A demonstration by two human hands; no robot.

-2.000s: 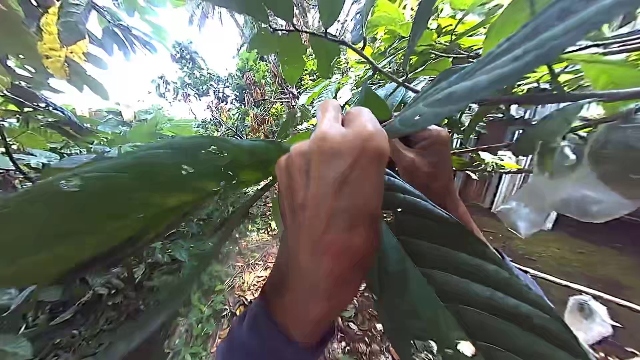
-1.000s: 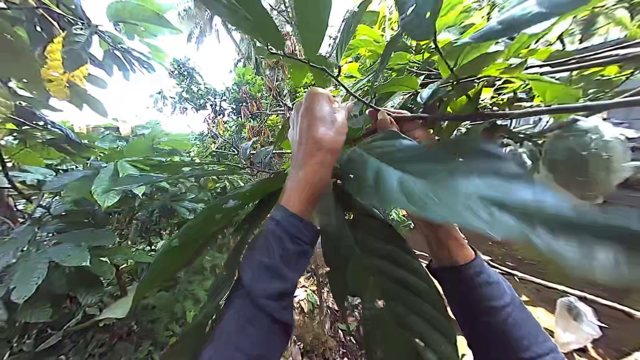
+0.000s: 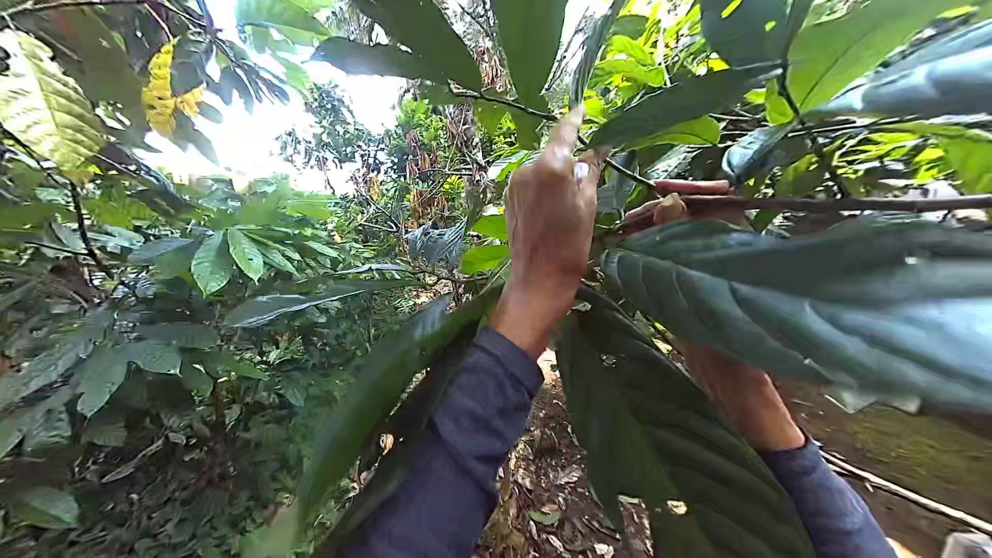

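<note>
My left hand [image 3: 552, 209] is raised at the centre, its index finger pointing up beside a thin leafy twig [image 3: 508, 103]; whether the fingers grip the twig cannot be made out. To its right, my right hand [image 3: 659, 211] is closed around a woody branch [image 3: 837, 204] that runs out to the right edge. Large dark green leaves hang about both hands: one [image 3: 783, 310] crosses in front of the right wrist, and another [image 3: 659, 434] droops between the forearms. Both arms wear dark blue sleeves.
Dense leafy plants [image 3: 225, 263] fill the left side, with a yellow flower cluster [image 3: 161, 91] at upper left. Leaf litter [image 3: 554, 473] covers the ground below. A pale stick [image 3: 907, 494] lies on bare, mossy soil at lower right.
The large leaf that lay across the left side two seconds ago now hangs lower, beside my left forearm. My left index finger has come to point up. The view has shifted somewhat.
</note>
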